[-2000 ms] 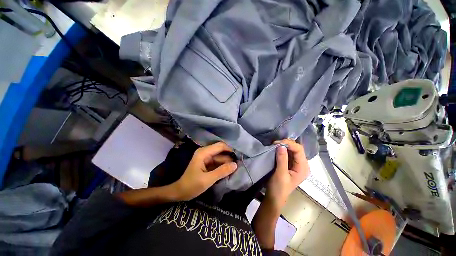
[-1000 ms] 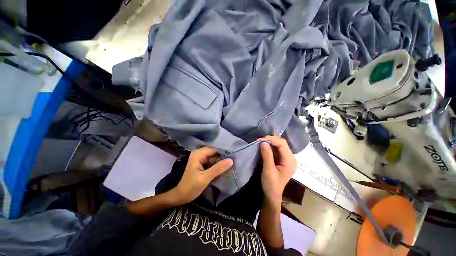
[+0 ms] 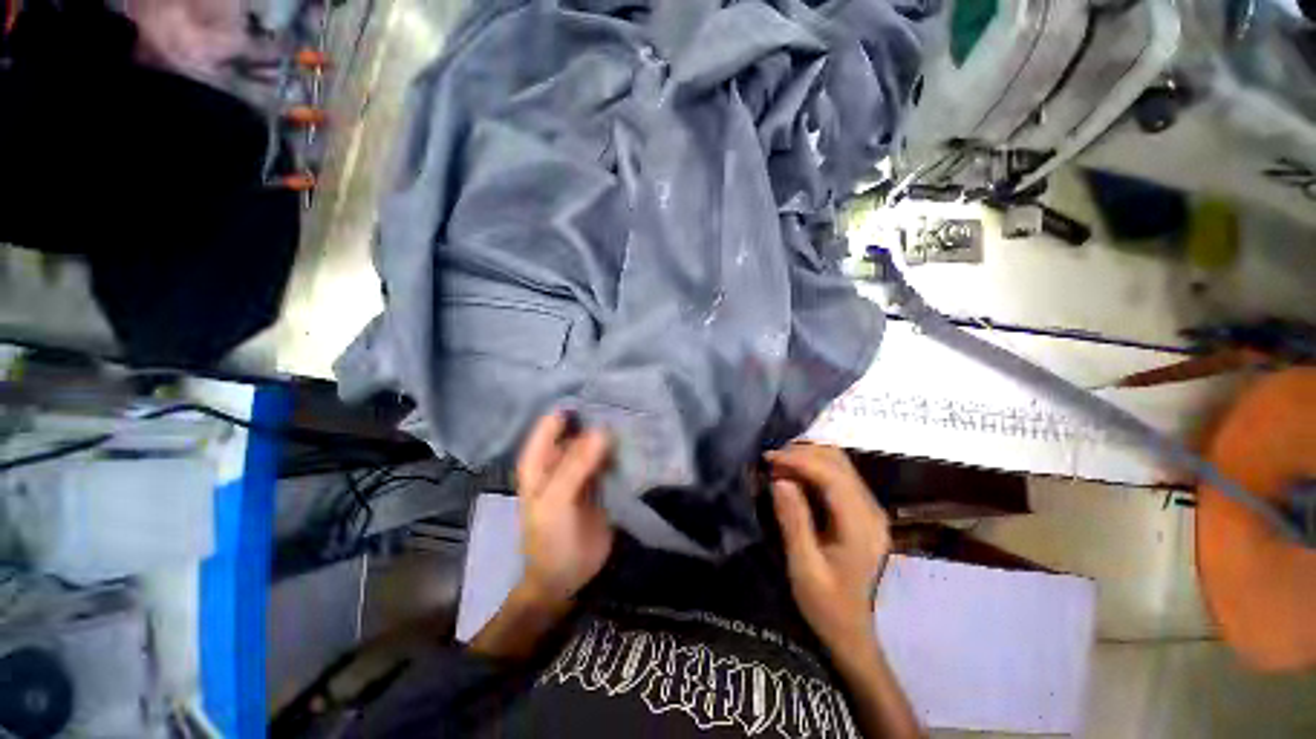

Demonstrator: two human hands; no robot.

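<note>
The blue-grey garment [image 3: 534, 246] lies heaped on the pale table and hangs over its front edge towards my lap, with a slit-like pocket showing. My left hand [image 3: 566, 505] is at the garment's lower edge, thumb and fingers on the cloth; the image is blurred there. My right hand [image 3: 834, 523] is beside the lower right edge of the garment, thumb and index finger apart at a dark gap; whether its fingertips still touch cloth is unclear. The grey binding tape [image 3: 1054, 387] runs from the needle area to the orange reel [image 3: 1259, 505].
The sewing machine head [image 3: 1010, 72] is at the upper right, above a shiny needle plate [image 3: 945, 240]. A printed scale [image 3: 953, 416] runs along the front table edge. Dark cloth [image 3: 181, 217] hangs at the left above a blue-edged table [image 3: 243, 563]. White panels flank my lap.
The view has turned towards the left, so the machine and reel sit further right. The garment edge stretched between my hands has dropped. My right hand has opened and my hands are further apart.
</note>
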